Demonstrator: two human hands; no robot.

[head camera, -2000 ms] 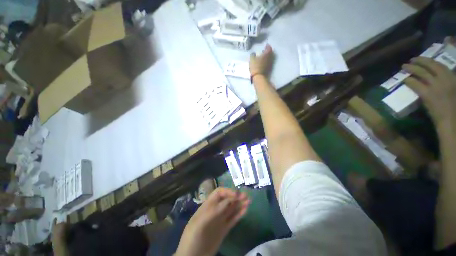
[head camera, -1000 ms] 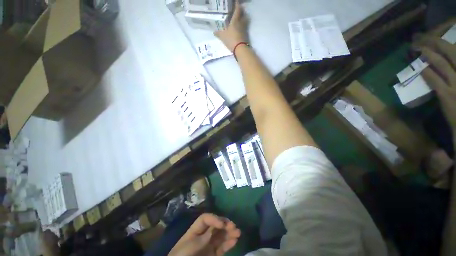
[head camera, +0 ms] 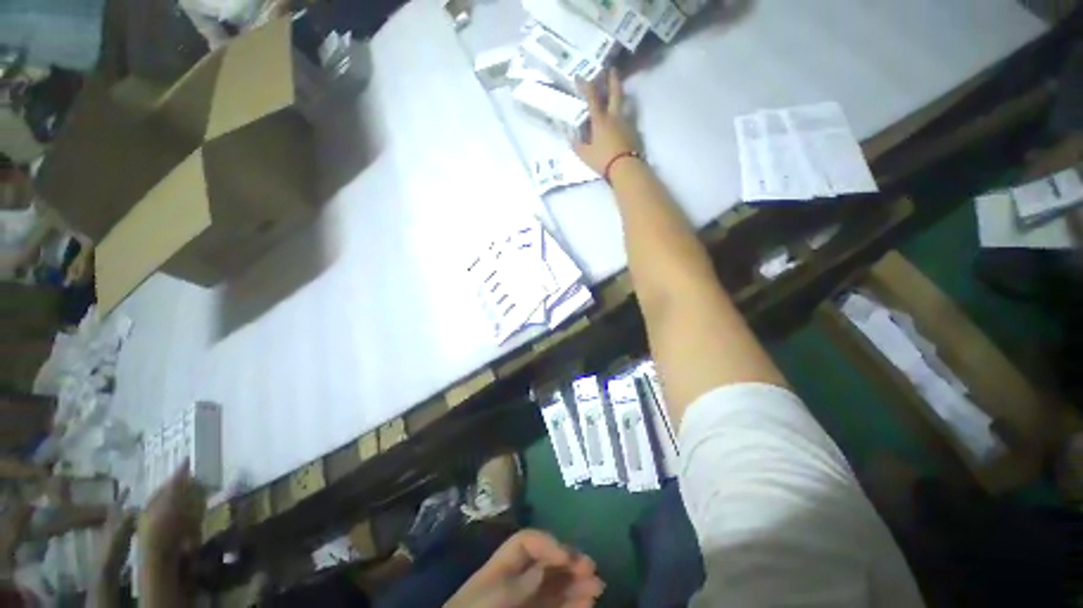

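Note:
Small white cartons [head camera: 568, 54] with dark print lie heaped at the top of the white table. My right hand [head camera: 608, 128], with a red band at the wrist, reaches to the heap's near side. Its fingers are spread at the end of one white carton [head camera: 551, 102]; whether they grip it cannot be told. My left hand [head camera: 537, 575] is low at the bottom edge, partly cut off, loosely curled with nothing visible in it. Printed white slips [head camera: 523, 285] lie near the table edge. Several cartons [head camera: 603, 430] stand fanned side by side below the edge.
A big open brown carton [head camera: 226, 166] stands on the table at left. A flat printed sheet [head camera: 803, 152] lies right of my arm. A carton row [head camera: 188, 442] and another person's hands [head camera: 166, 523] are at far left. A long cardboard tray [head camera: 873, 311] with white pieces is on the floor.
The view has shifted. My right hand has stayed at the heap, its fingers now beside a differently angled carton. Another person's hands have come to the far-left carton row. The hand at right has moved back.

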